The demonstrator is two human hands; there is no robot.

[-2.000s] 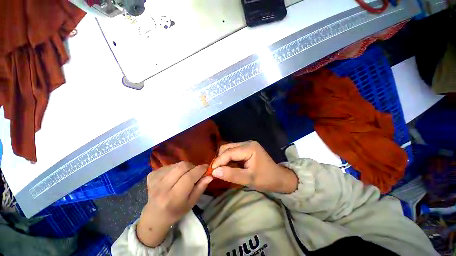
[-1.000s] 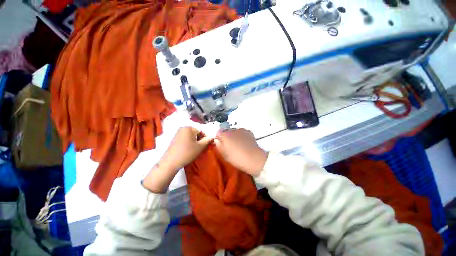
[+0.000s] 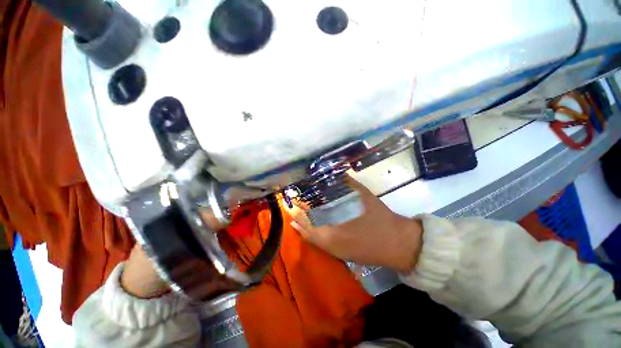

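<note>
The rust-orange garment piece (image 3: 313, 289) hangs from the lit needle area (image 3: 291, 197) over the table's front edge. My right hand (image 3: 371, 228) is right of the needle area, one fingertip at the cloth and another finger raised against the metal parts. Its other fingers are hidden, so its grip is unclear. My left hand (image 3: 144, 272) is mostly hidden behind the shiny curved guard (image 3: 197, 255); fingertips show dimly through it, by the cloth. The white machine head (image 3: 272, 95) fills the upper view and hides the presser foot.
A rust-orange bundle (image 3: 82, 245) drapes left of and behind the head. A smartphone (image 3: 446, 148) lies on the machine bed right of my right hand. Orange-handled scissors (image 3: 572, 122) lie farther right. The grey ruler edge (image 3: 490, 204) runs along the front, with a blue crate (image 3: 562, 217) below.
The view has moved from my lap to close over the machine head. Both hands have gone from above my lap to the needle area with the garment piece; the guard now covers most of my left hand.
</note>
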